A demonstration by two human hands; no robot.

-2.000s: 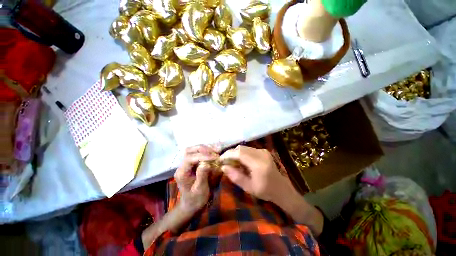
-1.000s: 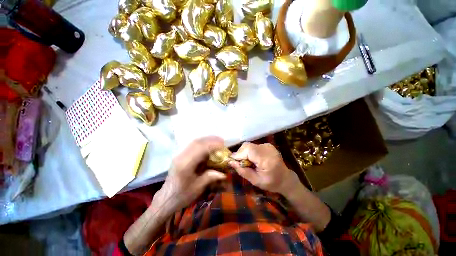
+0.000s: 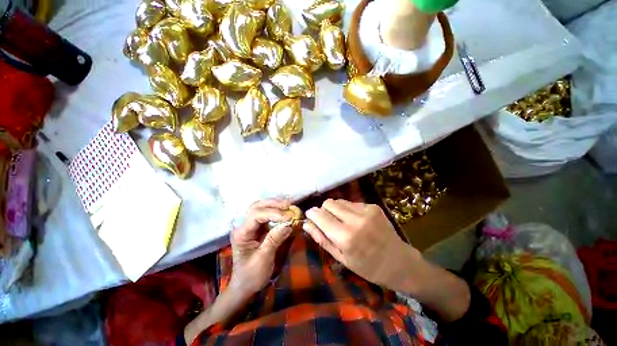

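Note:
A small gold ornament is held over my lap near the table's front edge, mostly covered by fingers. My left hand is closed on it from the left. My right hand is at its right side, thumb and fingertips pinched together close to its edge. Whether a needle or thread is between those fingertips is too small to tell. A loose pile of shiny gold ingots lies on the white table.
A brown plush pot with one gold piece against its rim stands right of the pile, beside slim snips. A patterned sheet and yellow paper lie left. A cardboard box of gold pieces is below right.
My left hand has turned back and sits lower around the piece. My right hand has shifted slightly right, its fingertips pinched at the edge. The whole view has shifted, moving the table items left.

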